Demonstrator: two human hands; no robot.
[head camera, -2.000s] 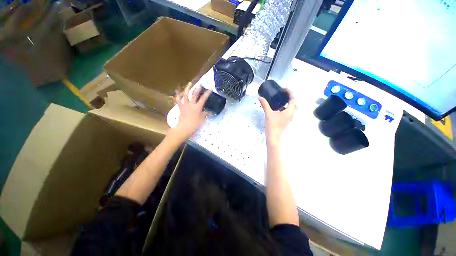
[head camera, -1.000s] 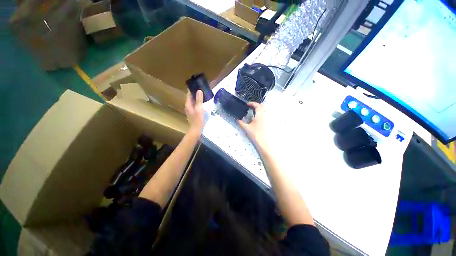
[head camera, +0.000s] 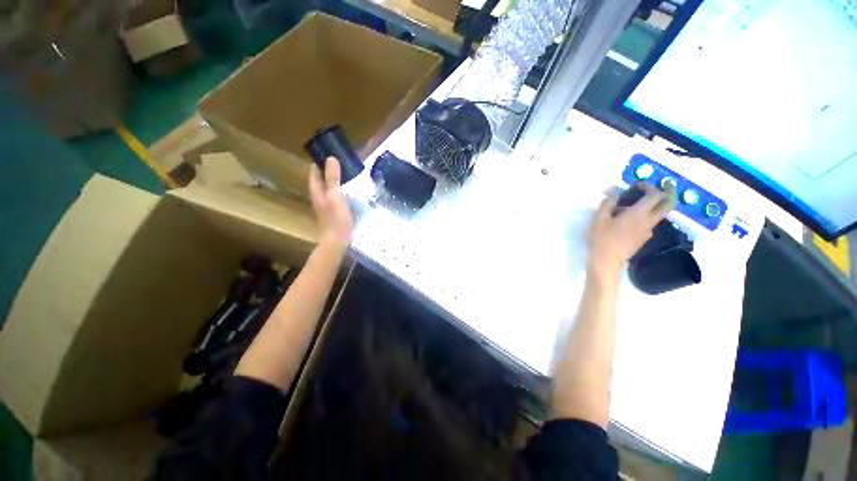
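My left hand holds a black cylindrical housing above the near edge of the open carton at the back left. Another black housing lies on its side on the perforated bench beside the fan, with no hand on it. My right hand is over the housings at the bench's right, its fingers on a dark housing mostly hidden under them. Two more black housings show beside that hand, the nearest with its open end to the right.
The round black fan stands before a silver duct. A blue control panel and a monitor are at the right. A carton of black parts is at the lower left. A blue stool stands at the lower right.
My right hand has left the housing by the fan and moved right to the housings near the panel. My left hand has moved slightly left with its housing, over the carton edge.
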